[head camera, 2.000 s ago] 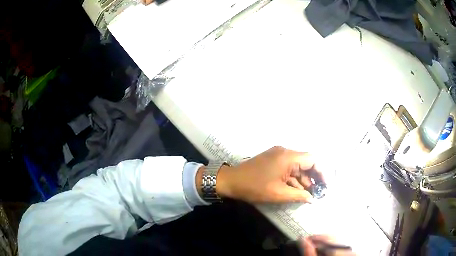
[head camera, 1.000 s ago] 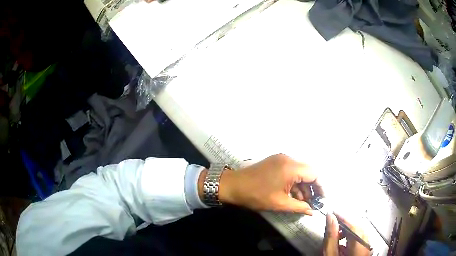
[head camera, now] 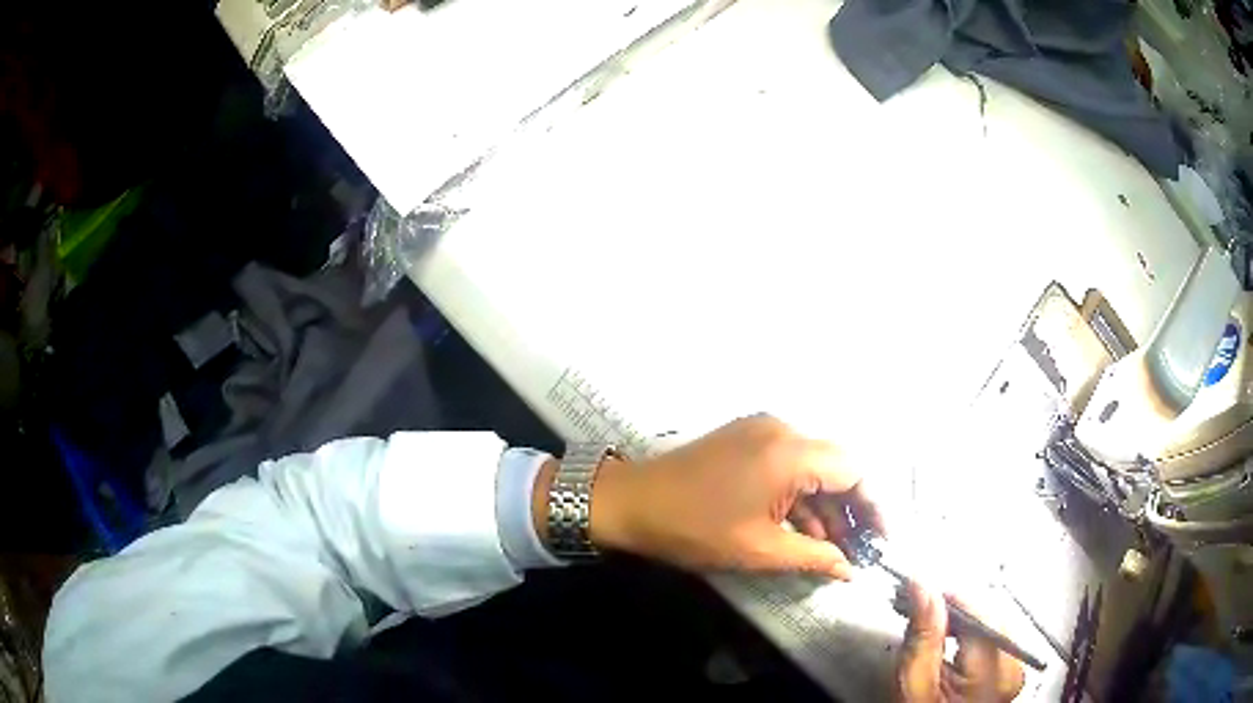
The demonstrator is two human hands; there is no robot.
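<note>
My left hand (head camera: 728,497), with a metal watch at the wrist, is over the front edge of the white table. Its thumb and fingers pinch a small shiny metal piece (head camera: 862,544), perhaps a bobbin case. My right hand (head camera: 948,659) is small and cut off by the bottom edge. It holds a slim dark tool (head camera: 992,635), perhaps a screwdriver or tweezers, whose thin tip points at the metal piece and looks to touch it. Glare hides the exact contact.
The cream sewing machine head (head camera: 1168,398) with a blue badge is at the right. Dark grey fabric (head camera: 1017,62) lies at the far side. Clear plastic (head camera: 399,245) hangs at the table's left edge. Grey cloth (head camera: 323,357) lies below. A printed ruler (head camera: 591,405) runs along the front edge.
My right hand has come in from the bottom edge with the dark tool and brought its tip to the metal piece. My left hand has barely moved and still pinches the piece.
</note>
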